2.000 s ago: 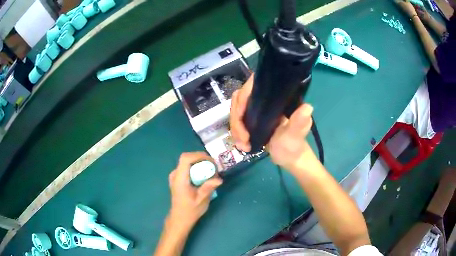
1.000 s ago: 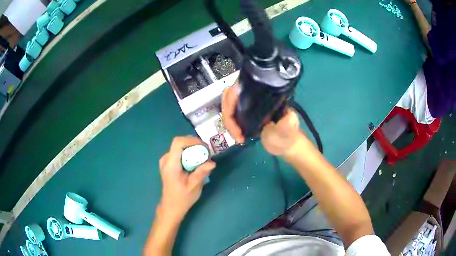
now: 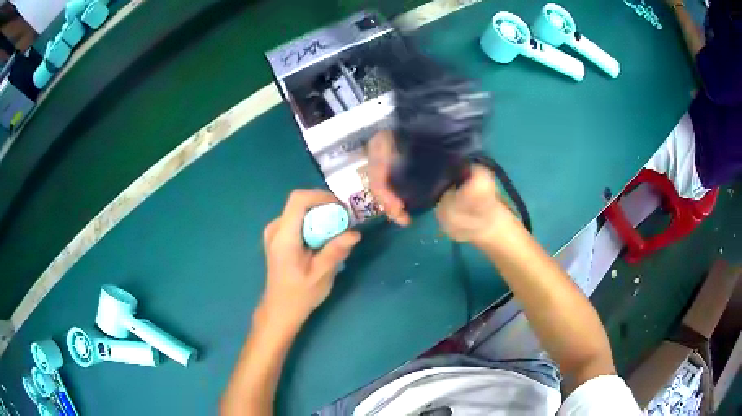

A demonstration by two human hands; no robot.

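My left hand (image 3: 299,252) is closed around a light-aqua fan housing (image 3: 325,225); only its rounded end shows above the fist. My right hand (image 3: 468,203) grips a thick black electric screwdriver (image 3: 435,134), blurred, which hides its own tip. The grey-white screw feeder (image 3: 346,134) stands just beyond my hands, its open tray holding tiny screws; the screwdriver covers its right side. The fan end is beside the feeder's front corner, and the screwdriver is to the right of it.
Two aqua fans (image 3: 533,49) lie beyond the feeder at right, several more (image 3: 134,329) at lower left. The dark green conveyor (image 3: 187,73) runs behind a pale edge strip. A person (image 3: 720,106), a red stool (image 3: 663,215) and a cardboard box (image 3: 675,374) are at right.
The feeder and fans have shifted in view with the camera. The fan lying on the conveyor is out of view. The screwdriver has become blurred and tilted; my left hand still holds the fan housing.
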